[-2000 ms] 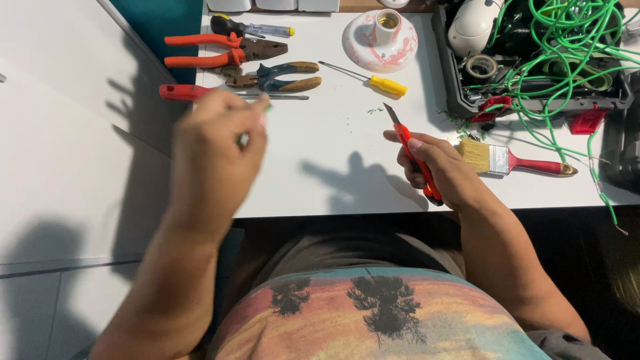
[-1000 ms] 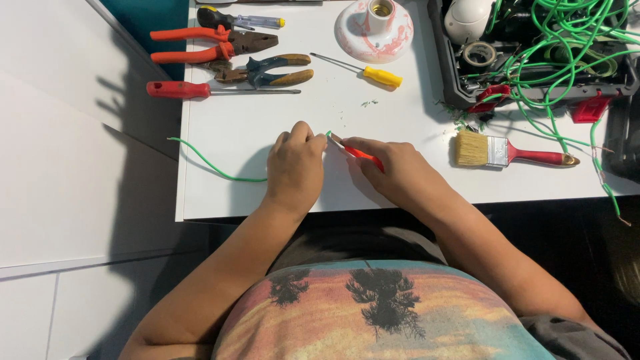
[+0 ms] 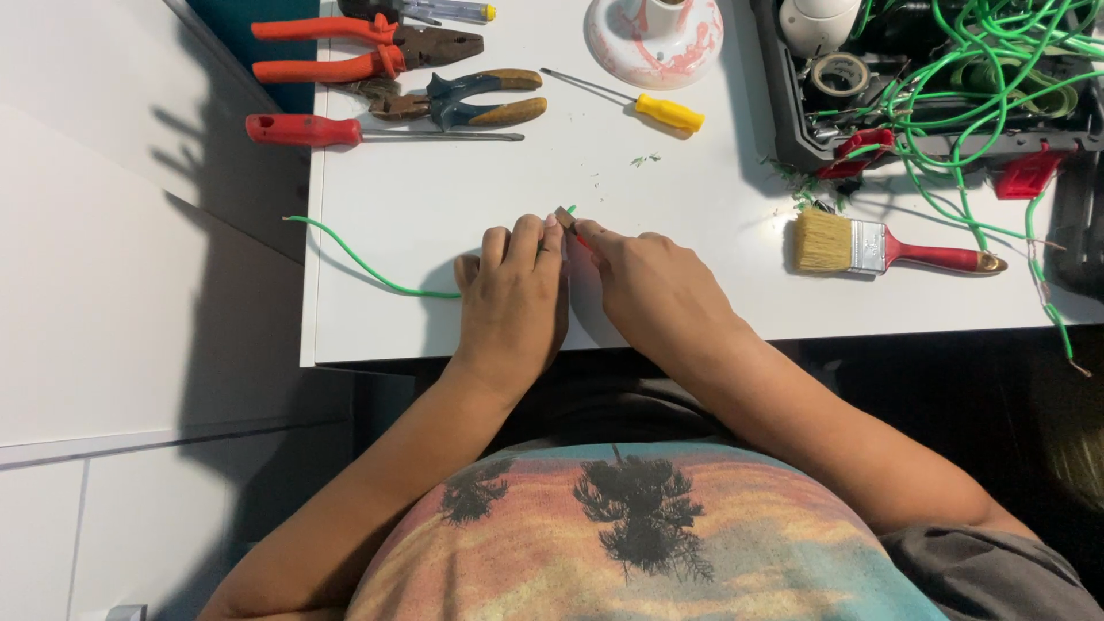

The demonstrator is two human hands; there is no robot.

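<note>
A green insulated wire [image 3: 369, 269] curves over the white tabletop from the left edge and passes under my left hand [image 3: 516, 302], which grips it near its other end. That short green end shows just past my fingertips. In my right hand [image 3: 660, 293] is a red utility knife [image 3: 565, 219], its blade against or very near the wire end beside my left fingers. Most of the knife's handle is hidden by my right fingers. Small green insulation scraps [image 3: 645, 160] lie beyond both hands.
Orange-handled pliers [image 3: 371, 50], blue-and-tan pliers [image 3: 483, 97] and a red screwdriver [image 3: 304, 130] lie at the left. A yellow screwdriver [image 3: 668, 112] and a white lamp holder [image 3: 655, 43] are beyond. A paintbrush [image 3: 871, 243] lies right, below a black toolbox [image 3: 789, 138] with tangled green wire [image 3: 949, 155].
Two seconds ago my left hand was raised apart from the knife; it then came down to the tabletop with the wire. My right hand moved left, bringing the knife to the wire end.
</note>
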